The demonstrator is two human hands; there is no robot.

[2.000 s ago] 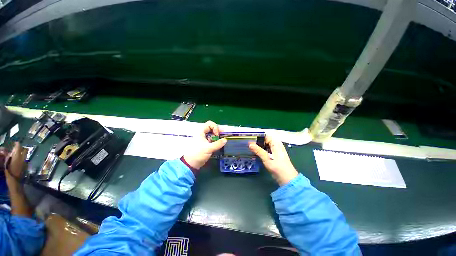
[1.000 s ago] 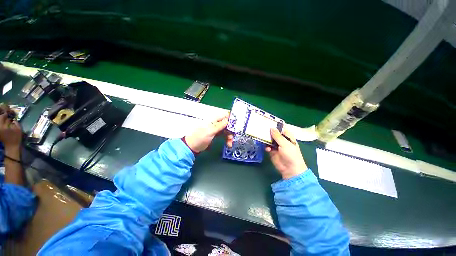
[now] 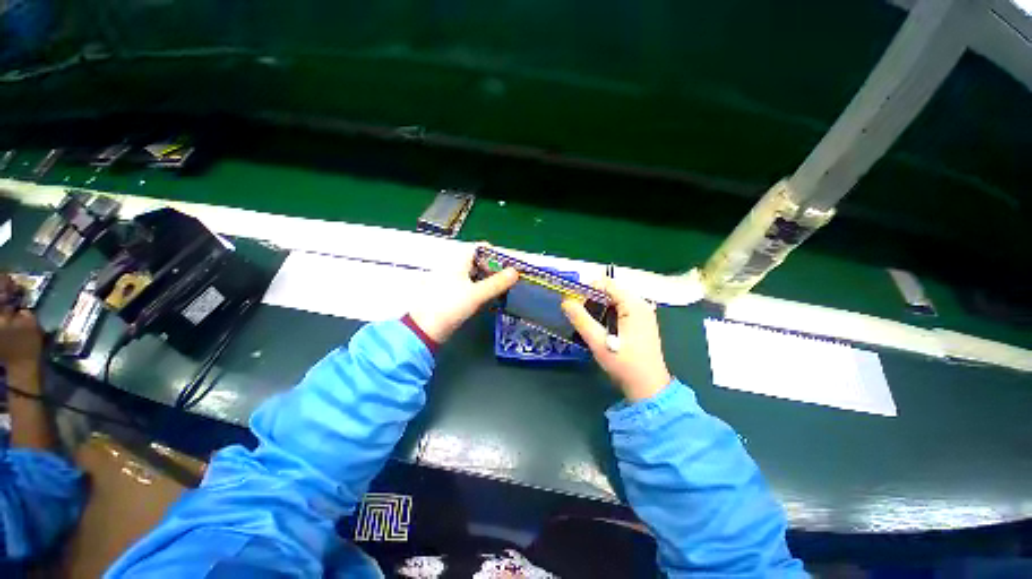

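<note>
An opened phone [image 3: 541, 296] is held between both hands above the bench, tilted, with its battery bay facing me. A grey battery area and a thin yellow strip show along it. My left hand [image 3: 455, 300] grips its left end, near a small green patch. My right hand [image 3: 620, 339] grips its right end, thumb on the face; a thin tool seems to be in this hand, with a pale end showing. The blue parts tray [image 3: 541, 348] lies just behind and below the phone, partly hidden by it, with small pale pieces inside.
A waiting phone [image 3: 445, 212] lies on the green belt, with others at far left and right. White sheets lie left [image 3: 340, 285] and right [image 3: 799, 368]. A black box with cable [image 3: 187, 283] stands left. A taped post [image 3: 760, 251] rises at right. Another person's arm [image 3: 25, 373] is at far left.
The phone has turned from showing its white side to showing the grey battery side, and is tilted back flatter. Both hands still hold its ends.
</note>
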